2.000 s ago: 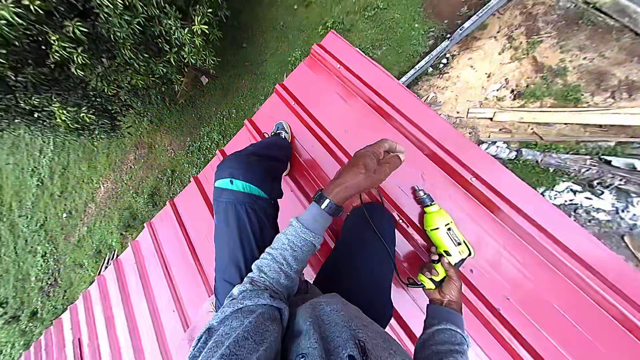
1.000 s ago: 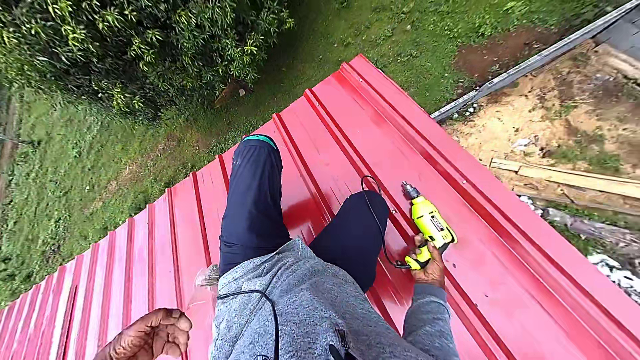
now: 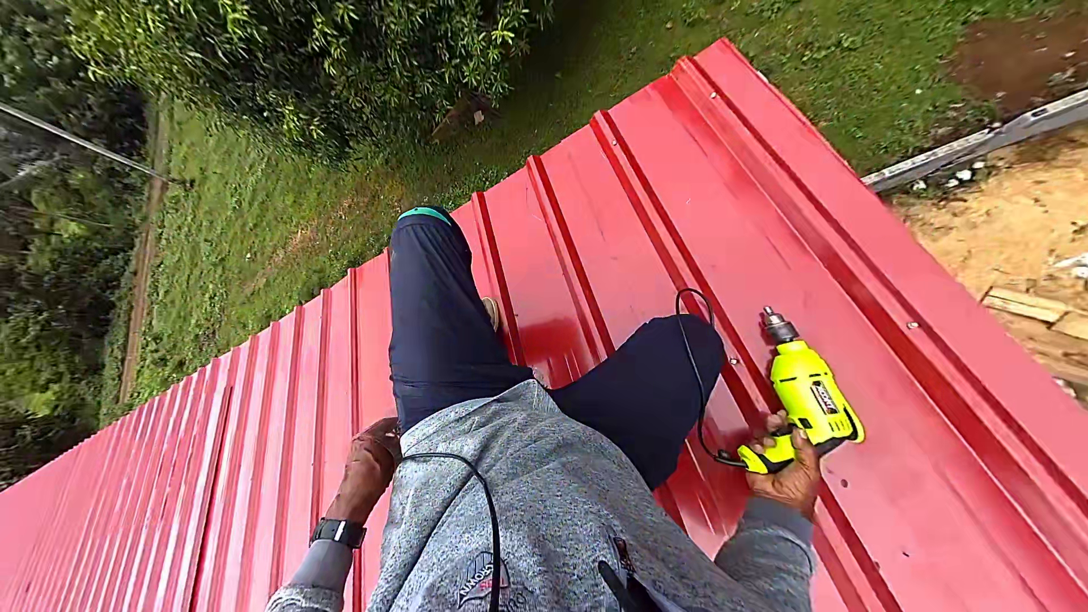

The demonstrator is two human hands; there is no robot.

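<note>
My right hand (image 3: 789, 463) grips the handle of a yellow-green corded power drill (image 3: 812, 391), held over the red ribbed metal roofing (image 3: 850, 323) to the right of my bent knee. The drill's metal chuck points away from me, and no bit can be made out in it. A black cord (image 3: 699, 365) loops from the handle over that knee, and a dark cable (image 3: 484, 484) crosses my grey sweatshirt. My left hand (image 3: 374, 459), with a dark watch on the wrist, rests at my left hip by the trouser pocket; its fingers are partly hidden.
Screw heads (image 3: 913, 325) dot the roof ribs. The roof's edge (image 3: 442, 217) runs diagonally beyond my knees, with grass (image 3: 255, 238) and a leafy tree (image 3: 340, 68) below. On the right, past the other edge, lie bare soil, wooden boards (image 3: 1024, 303) and a low narrow wall (image 3: 977, 144).
My left hand has moved from in front of me, near the drill, out to the left and then to my hip. My right hand has kept hold of the drill.
</note>
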